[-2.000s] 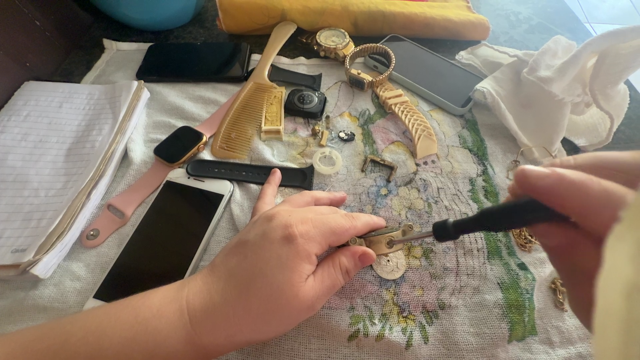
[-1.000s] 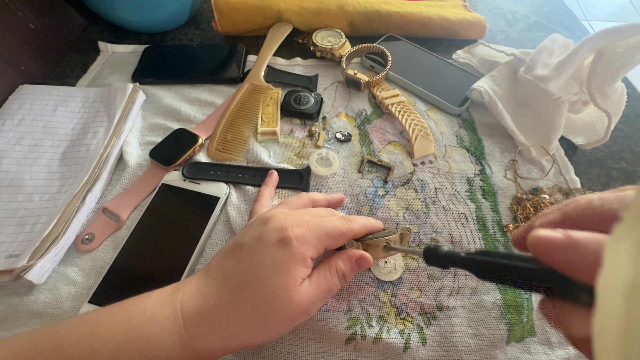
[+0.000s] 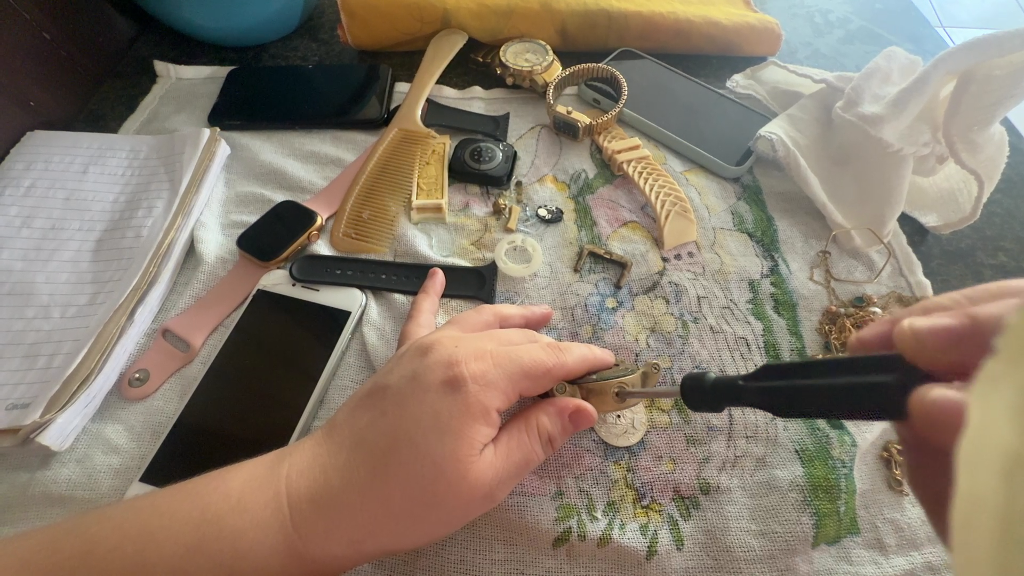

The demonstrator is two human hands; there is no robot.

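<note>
Between the thumb and forefinger of my left hand is a gold-coloured watch case, tilted on its edge over the printed cloth. A round pale disc, perhaps a watch dial, lies just below it. My right hand, at the right edge and partly cut off, grips the black handle of a screwdriver. The screwdriver's thin metal shaft meets the side of the watch case. A white plastic ring and an angular metal piece lie beyond my left hand, whose little finger rests by a black watch strap.
A white phone, a smartwatch with pink strap and a notebook lie left. Behind are a comb, a dark phone, a gold watch and a grey phone. Tangled jewellery lies right.
My right hand and the screwdriver handle have shifted, with the handle now more level than two seconds ago. My left hand keeps its hold on the watch case.
</note>
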